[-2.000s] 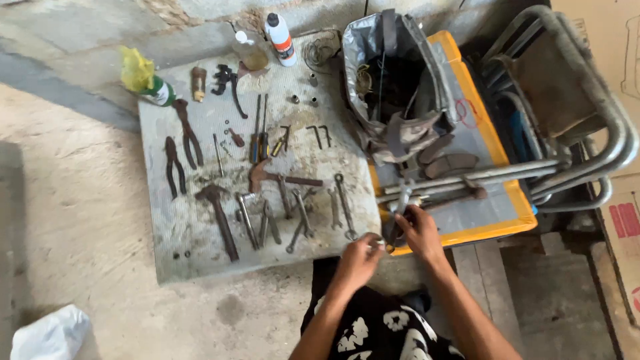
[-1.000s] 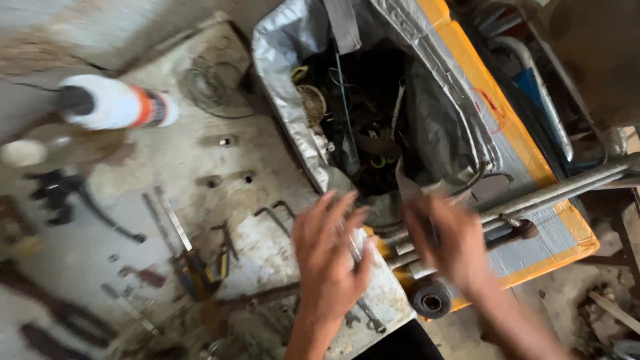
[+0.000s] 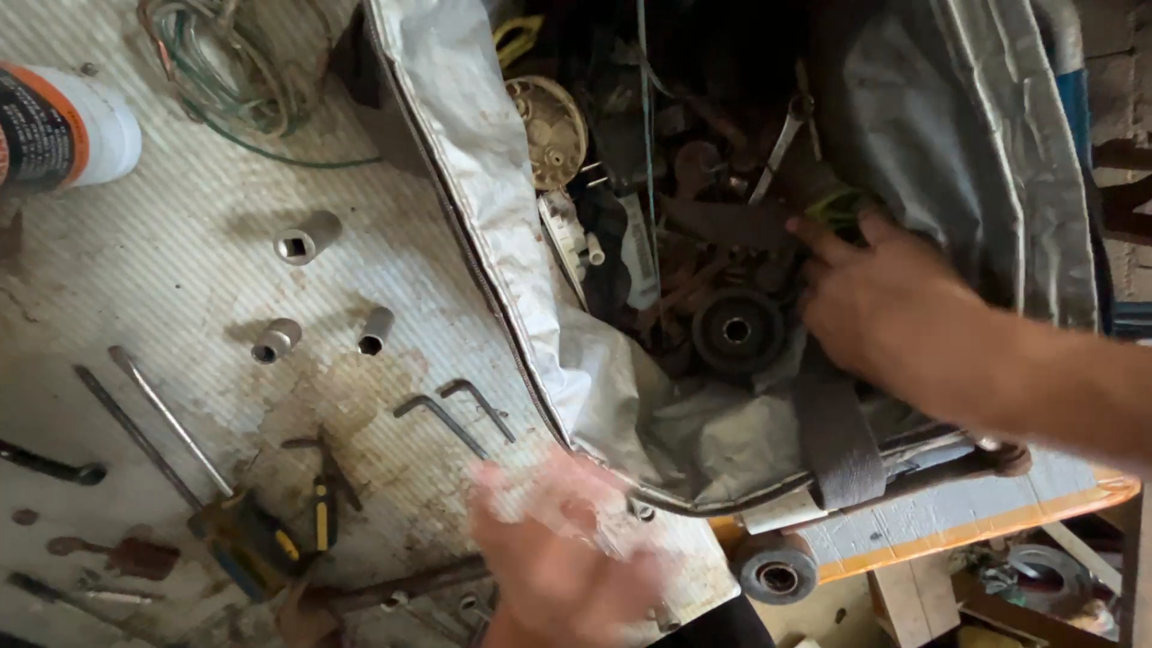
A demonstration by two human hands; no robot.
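My right hand [image 3: 882, 297] reaches into a silver-lined bag [image 3: 477, 162], its fingers beside a yellow-green item [image 3: 837, 207]; whether it grips anything cannot be told. A round wheel-like part [image 3: 736, 330] with a centre hole lies in the bag, left of that hand. Farther in are a combination wrench [image 3: 781, 144] and a round cream-coloured part [image 3: 547, 133]. My left hand [image 3: 567, 549], blurred, is over the table edge outside the bag, just below two hex keys [image 3: 450, 418]; its grip is unclear. Several metal sockets [image 3: 306, 238] stand or lie on the table.
Two screwdrivers [image 3: 243, 540] lie at lower left on the table. A coil of wire [image 3: 234, 81] and a white bottle [image 3: 99, 126] are at upper left. A dark roller [image 3: 779, 569] sits at the table corner, beside a grey board with orange edging [image 3: 972, 531].
My right hand has gone from the bag's front edge to inside it. The wheel-like part now shows in the bag's near end. The view has moved much closer to the bag.
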